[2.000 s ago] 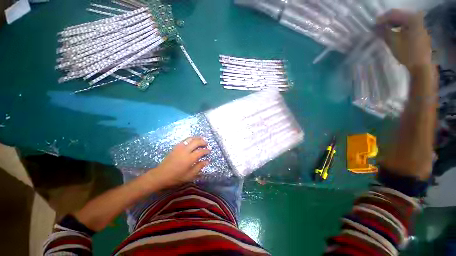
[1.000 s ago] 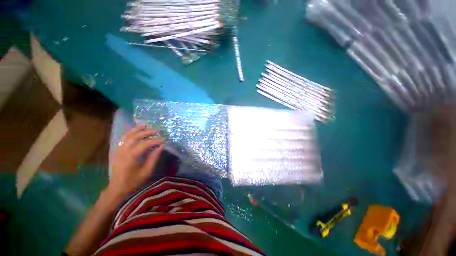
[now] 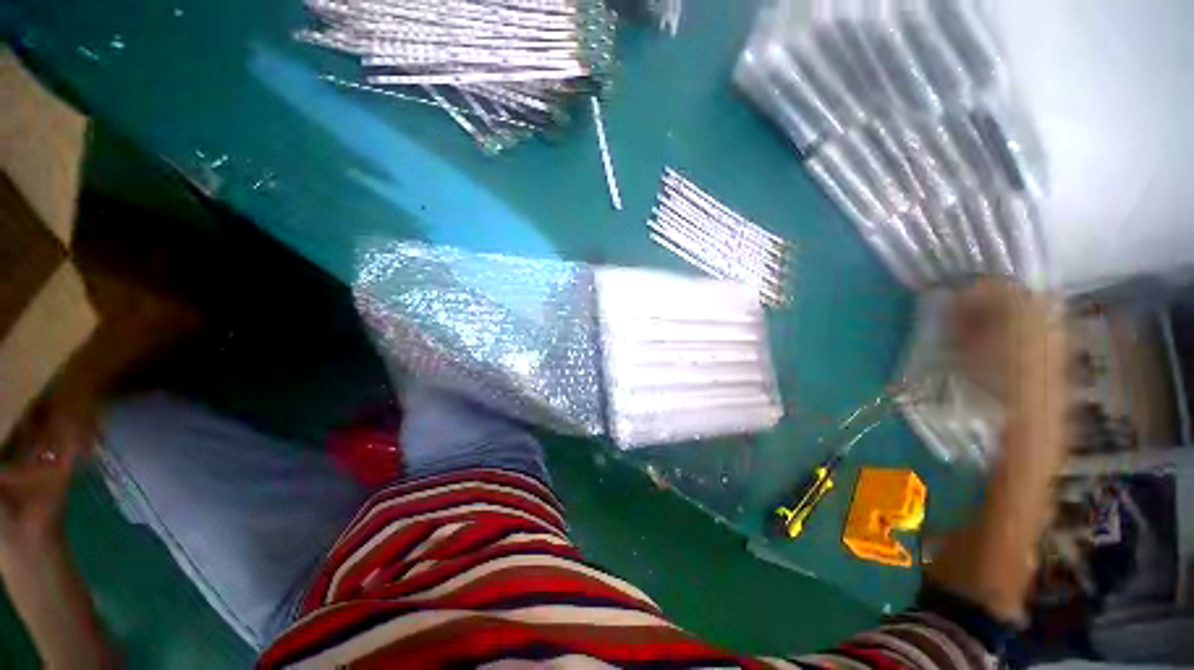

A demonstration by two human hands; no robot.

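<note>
A wrapped bundle lies flat in front of me, rods showing as pale stripes. Shiny bubble wrap extends from its left side over the bench edge. A short row of thin rods lies behind it. My right hand is blurred at the right, over a clear-wrapped piece beside the finished packs; its grip cannot be made out. My left hand is low at the far left, by the brown carton, blurred and partly dark; whether it holds anything is unclear.
A heap of rods lies at the back, with a single loose rod beside it. A utility knife and an orange tape dispenser lie at the right front. A red object shows under the bench edge.
My left hand has left the bubble wrap and moved down left to the carton. The view has shifted, showing more of my right arm. The wrap's left end now hangs loosely.
</note>
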